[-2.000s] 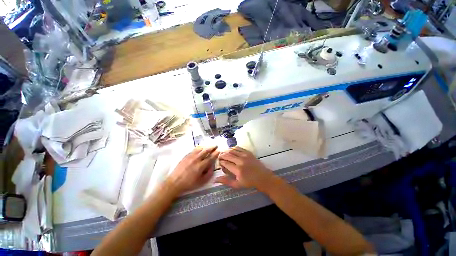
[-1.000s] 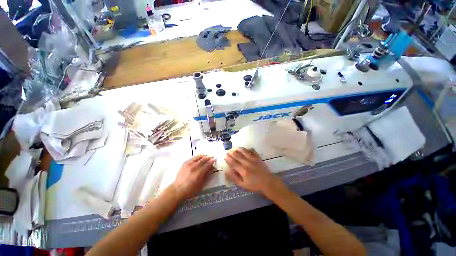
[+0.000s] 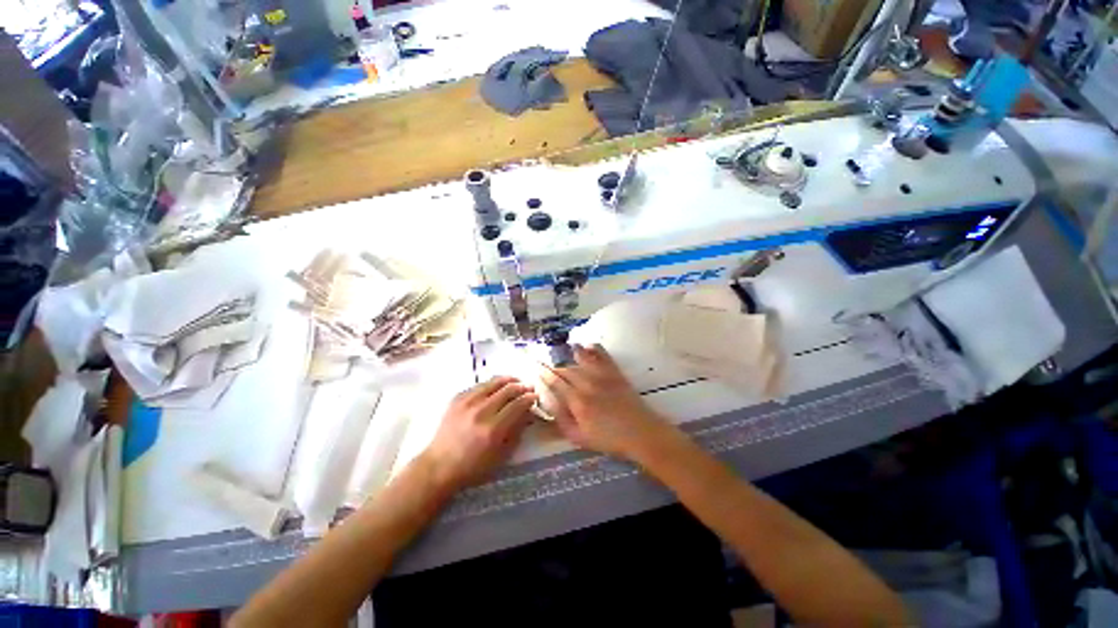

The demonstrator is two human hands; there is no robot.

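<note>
A small cream piece (image 3: 542, 395) lies between my hands just in front of the presser foot (image 3: 557, 346); it is overexposed and partly hidden by the fingers. My left hand (image 3: 486, 426) rests at its left side, fingers on the piece. My right hand (image 3: 591, 399) is at its right side, fingertips close to the foot, gripping the edge of the piece. The white sewing machine (image 3: 760, 252) with a blue stripe stands behind my hands. A beige stack of cut pieces (image 3: 717, 336) lies right of the foot. A loose fanned beige pile (image 3: 399, 321) lies left of the needle.
White fabric strips (image 3: 337, 448) lie at the left front, with folded white pieces (image 3: 190, 334) farther left. Plastic bags (image 3: 135, 135) are at the back left. A white cloth with a dark edge (image 3: 993, 307) lies at the right end. Dark grey fabric (image 3: 650, 68) is behind the machine.
Both hands stay by the foot. Since one second ago, my right fingertips moved up closer to the foot, and the piece's near edge shows raised between the hands. The camera view shifted slightly.
</note>
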